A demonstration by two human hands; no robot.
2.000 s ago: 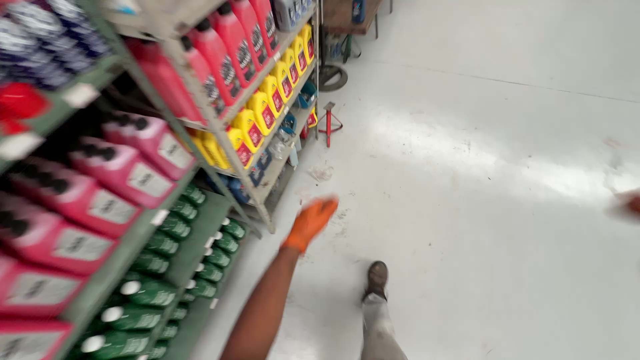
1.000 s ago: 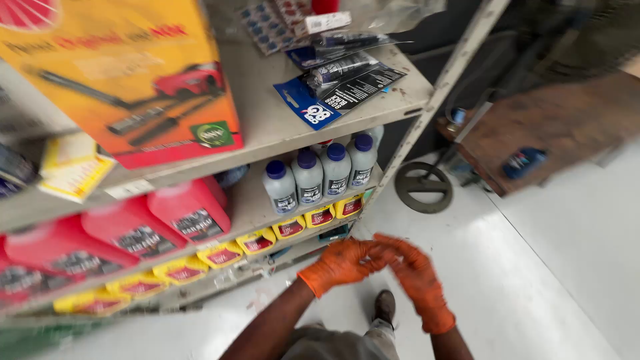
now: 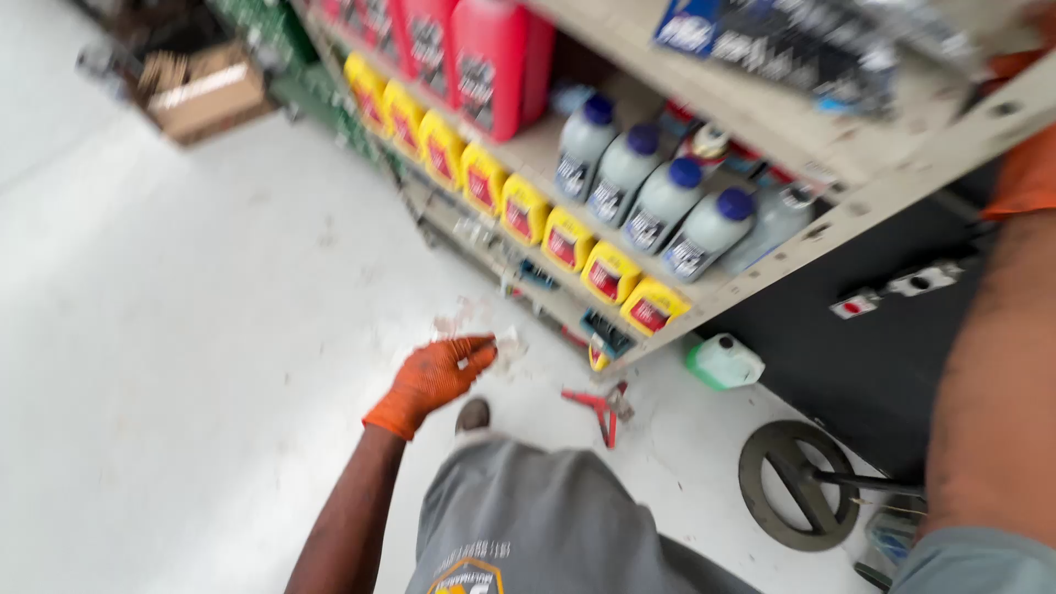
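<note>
My left hand [image 3: 433, 379], in an orange knit glove, hangs over the floor left of the metal shelf rack [image 3: 775, 264]. Its fingers are loosely bent, a small gap shows beside the thumb, and no held object is seen. At the right edge my right hand [image 3: 1023, 177], also gloved in orange, is raised by the rack's corner post. The post and the frame edge hide its fingers. Near it on the top shelf lie blurred packaged goods [image 3: 792, 54]. Grey bottles with blue caps [image 3: 652, 202] stand below, beside red jugs [image 3: 495, 70], above a row of yellow bottles [image 3: 524, 210].
On the floor are a red metal stand [image 3: 606, 408], a jug with green liquid [image 3: 726, 361] and a round dark base with a rod [image 3: 796, 487]. A dark panel [image 3: 866, 355] stands beyond the rack. A cardboard box [image 3: 206, 91] is at upper left.
My hands, together in front of me one second ago, are now apart: the left is low over the floor, the right raised at the rack's corner. The view has turned strongly.
</note>
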